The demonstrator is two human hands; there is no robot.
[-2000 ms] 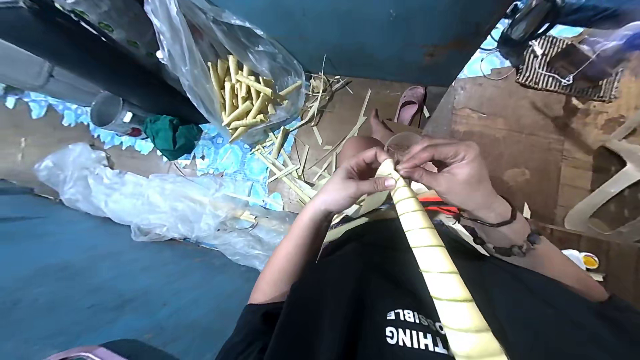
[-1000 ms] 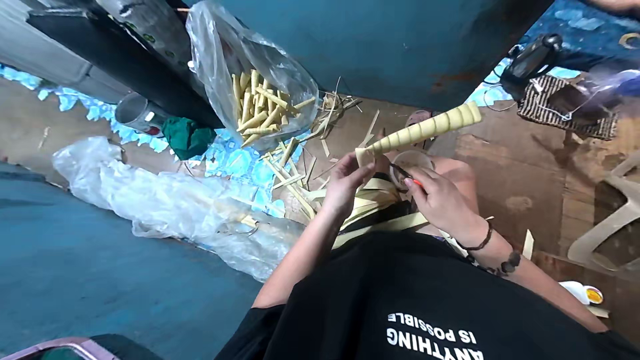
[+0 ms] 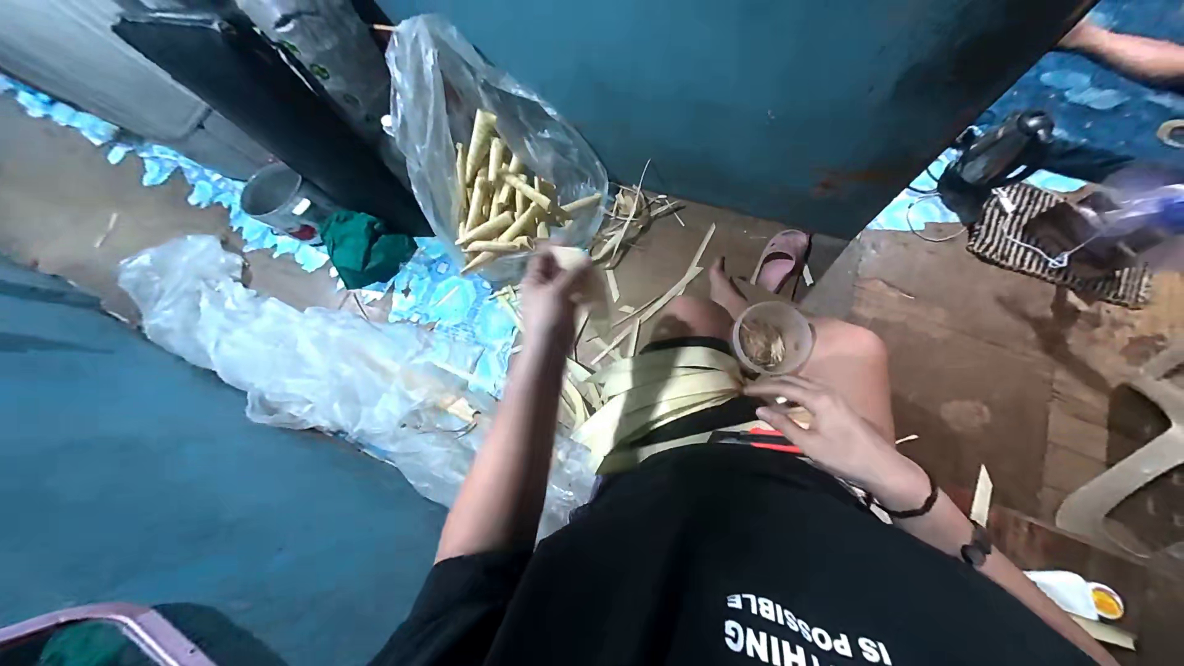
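Note:
My left hand [image 3: 557, 287], blurred, is raised at the mouth of a clear plastic bag [image 3: 555, 139]. A pale rolled leaf piece [image 3: 569, 257] shows at its fingertips. Inside the bag are several rolled leaf cones [image 3: 499, 199]. On my lap lie long pale leaf strips [image 3: 661, 393]. The fingertips of my right hand [image 3: 782, 407] touch the strips' right ends, thumb and fingers apart. Just above that hand, a round clear tub [image 3: 773, 338] holding thin brown slivers rests on my thigh. A tool with a red and black handle [image 3: 772, 440] lies below the strips, partly hidden.
Crumpled clear plastic sheeting [image 3: 305, 342] lies at the left, beside a green cloth [image 3: 365, 250] and a clear container [image 3: 282, 199]. Leaf scraps [image 3: 647, 310] litter the floor near a pink shoe [image 3: 783, 259]. Another person's arm [image 3: 1128, 51] shows at top right.
My left hand has moved up and left to the bag. The long wrapped cone that pointed right between my hands is no longer there. My right hand has come down to the strips.

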